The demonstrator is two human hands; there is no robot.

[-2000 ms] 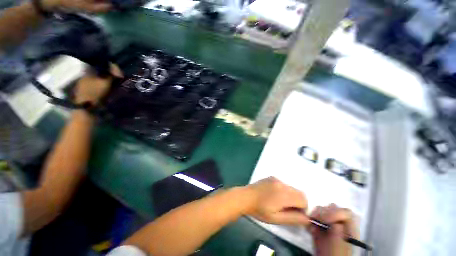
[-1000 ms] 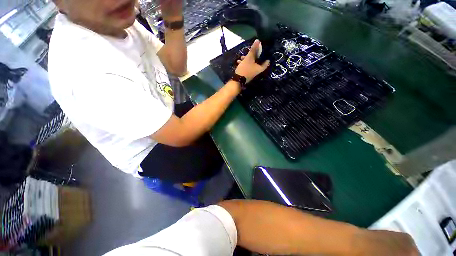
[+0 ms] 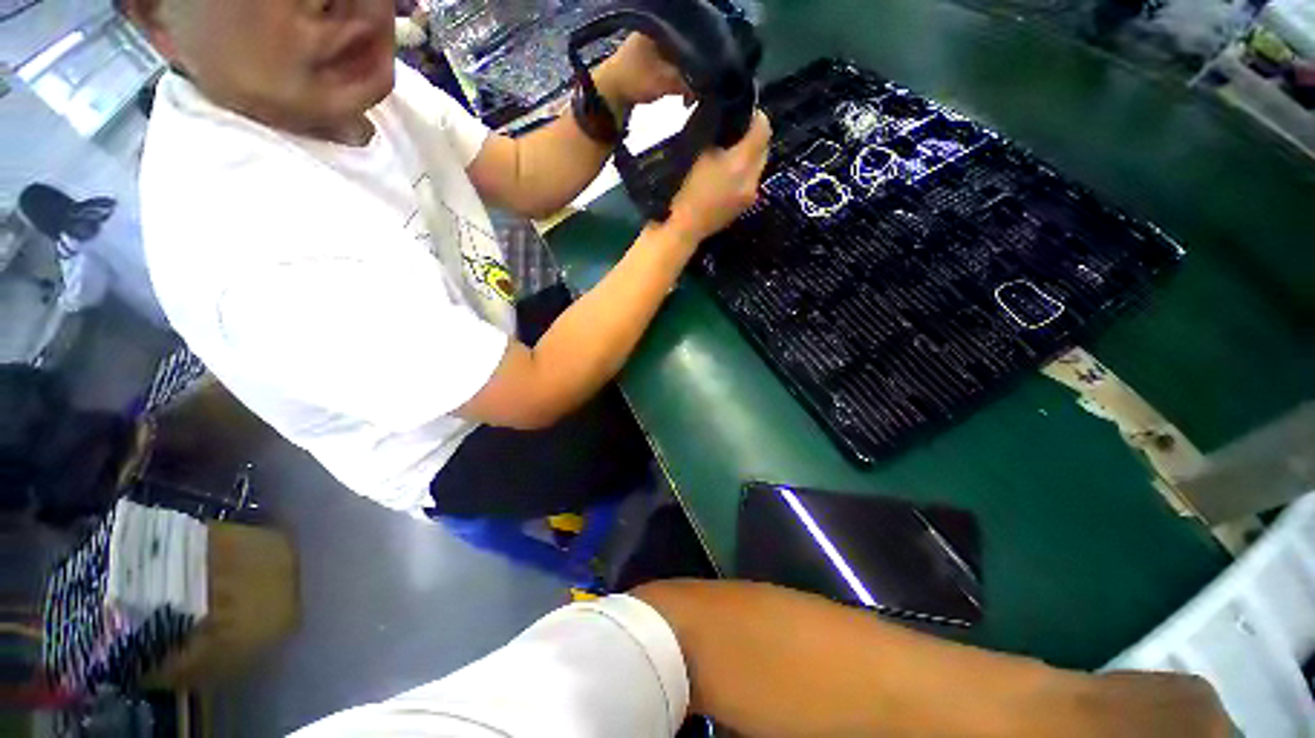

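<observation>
My left forearm crosses the bottom of the head view towards the lower right. Only the wrist and the near edge of my left hand [image 3: 1185, 704] show there, cut off by the picture's edge; its fingers and anything in them are hidden. My right hand is out of the picture. A white foam tray [image 3: 1240, 623] shows in part at the lower right, beside my left hand. A black glossy slab, like a smartphone [image 3: 911, 555], lies flat on the green bench above my forearm, with a bright light streak on it.
A black ribbed blister tray [image 3: 923, 339] lies on the green bench [image 3: 1074, 505], with several pale ring outlines on it. At the left a seated person in a white shirt [image 3: 325, 310] holds a black looped band device [image 3: 689, 72]. A cardboard box [image 3: 248, 584] stands on the grey floor.
The view has swung left from the white tray and both my hands to the neighbouring person. That person's hand has left the black tray, and both hands now hold the black band device.
</observation>
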